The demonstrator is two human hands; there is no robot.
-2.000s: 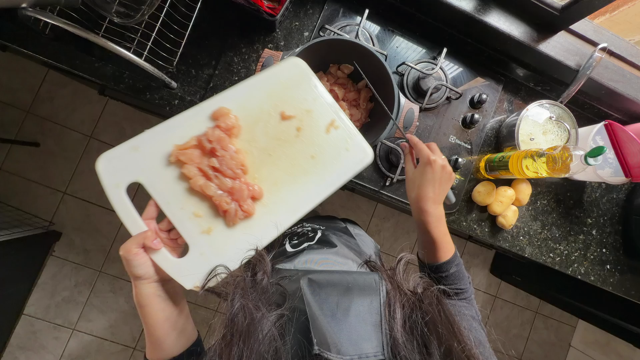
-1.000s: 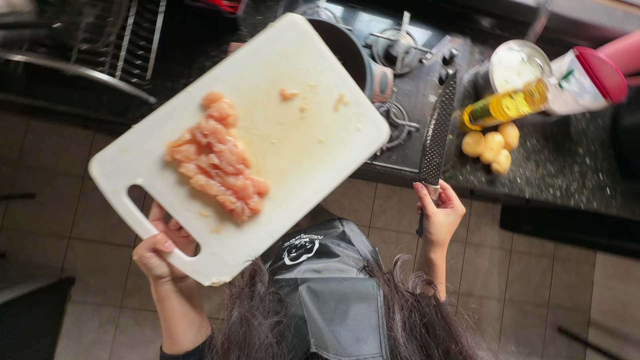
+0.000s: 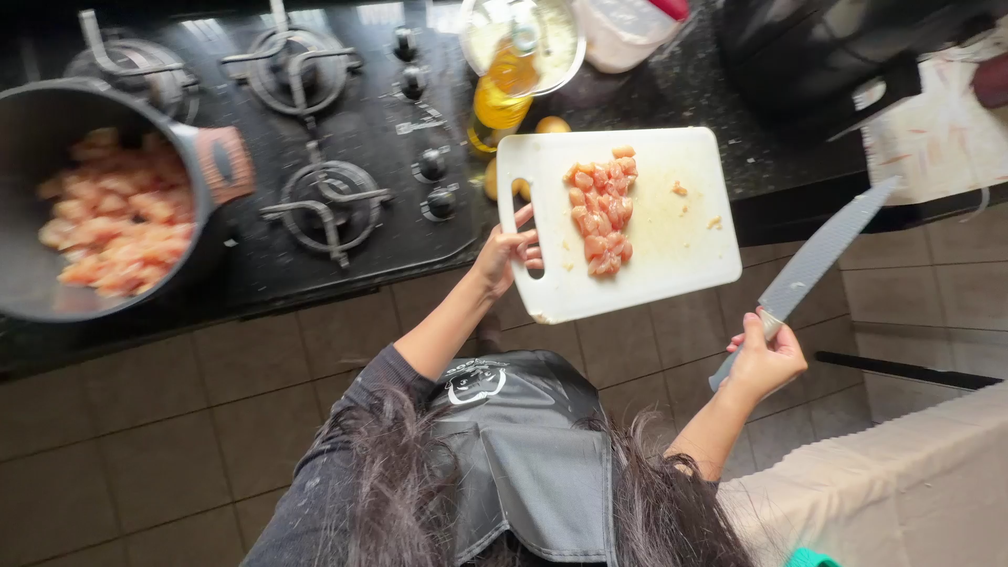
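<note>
My left hand (image 3: 508, 256) grips the white plastic cutting board (image 3: 669, 252) by its handle slot, fingers showing through the hole. Cut raw chicken pieces (image 3: 605, 211) lie on the board toward the handle side, with small scraps farther right. In my right hand (image 3: 764, 358) is a large kitchen knife (image 3: 823, 248), held near the handle's top, its blade pointing up and away to the right. More chicken pieces (image 3: 126, 228) fill part of the dark pot (image 3: 201, 228) at the far left.
The black gas cooktop (image 3: 370, 283) spans the left. Behind the board stand an oil bottle (image 3: 500, 102), a metal pan of pale food (image 3: 563, 39) and a container with a red lid (image 3: 626, 35); potatoes (image 3: 553, 125) are partly hidden. A cloth-covered surface (image 3: 890, 488) is at lower right.
The view has turned right. The board has moved away from above the pot and now overlaps the counter edge beyond the cooktop. The knife, over the pot in the earliest frame, is at the right.
</note>
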